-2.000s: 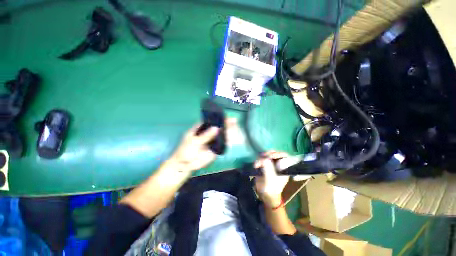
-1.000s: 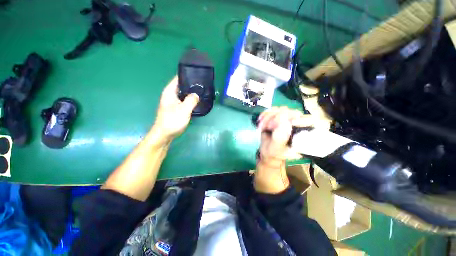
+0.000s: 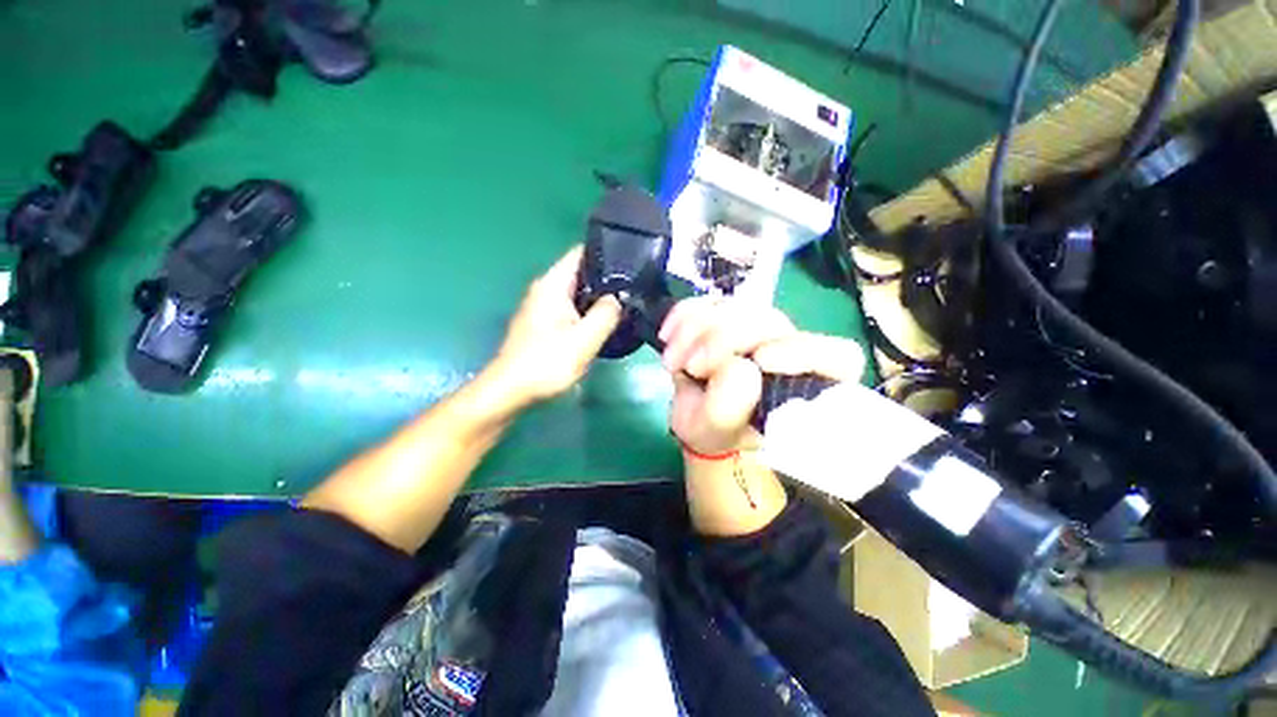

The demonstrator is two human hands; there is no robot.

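Observation:
My left hand (image 3: 555, 333) holds a black oval plastic housing (image 3: 626, 249) over the green bench, thumb on its near part. My right hand (image 3: 726, 367) grips the electric screwdriver (image 3: 896, 469), a thick black cylinder with a white wrap, lying slantwise to the lower right. Its front end points at the housing, close to my left thumb. The fingers hide the exact contact, and no screw can be made out. The blue-and-white screw feeder (image 3: 763, 161) stands just behind my hands.
Black housings (image 3: 182, 325) and partly assembled units (image 3: 105, 196) lie at left. The large carton (image 3: 966, 175) of black parts is at right, crossed by the driver cable (image 3: 997, 196). A small carton (image 3: 896, 602) is below the bench edge. A person's blue sleeve (image 3: 63, 602) is at lower left.
My left hand has moved the housing right, and the screwdriver's front end has come left to meet it. Another black housing now lies beside the single one at left. A person's arm has appeared at lower left.

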